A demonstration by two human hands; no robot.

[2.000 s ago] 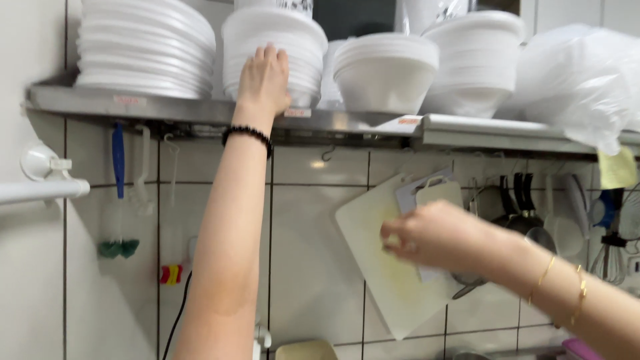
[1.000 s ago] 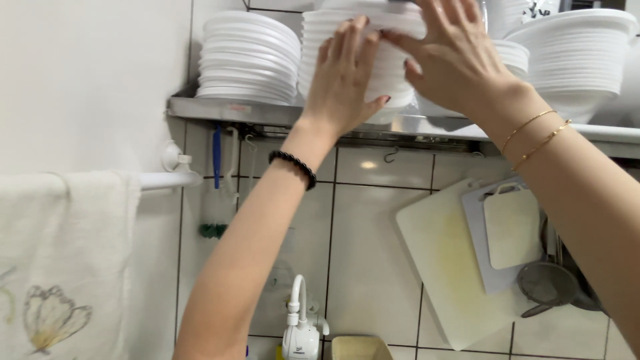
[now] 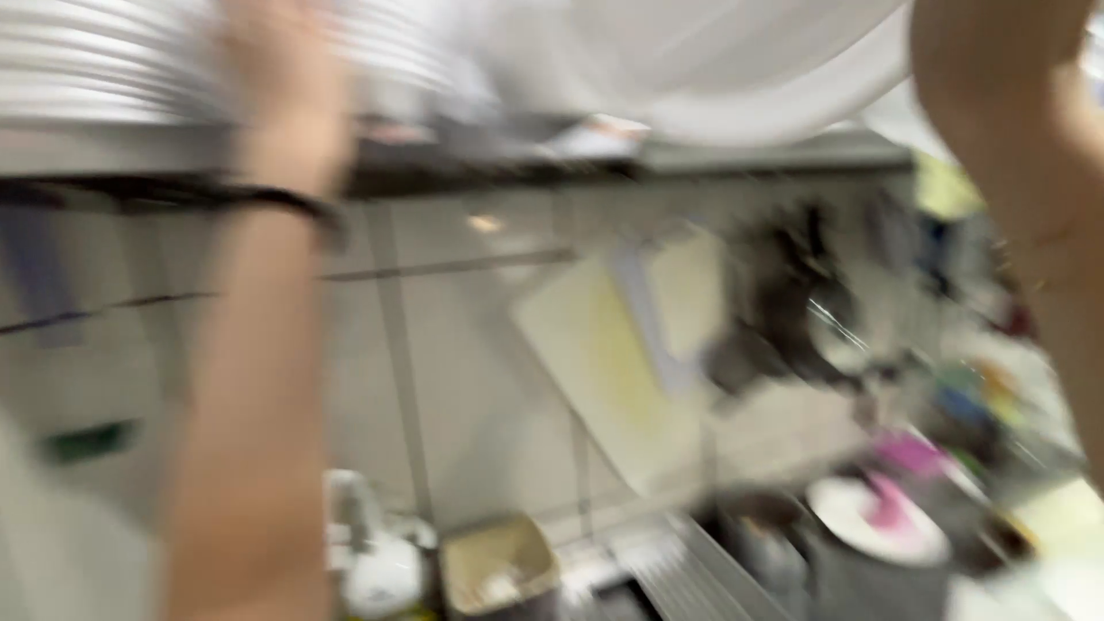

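Note:
The view is strongly blurred. My left hand, with a black bracelet at the wrist, is raised at the upper left, in front of stacked white dishes on the metal shelf. Its fingers are too smeared to show whether it grips one. A large white rounded dish or bowl stack fills the top centre and right, partly beyond the frame. My right hand is at the top right edge beside that white shape; its fingers are hidden or cut off, so its hold is unclear.
Cutting boards and dark pans hang on the tiled wall below the shelf. Lower down are a white faucet, a beige container, a metal drainboard and a round white item with something pink.
Both hands were at the stack of white bowls a second ago; now my right hand is farther right, and a large white shape spans the top. The view has shifted right and closer.

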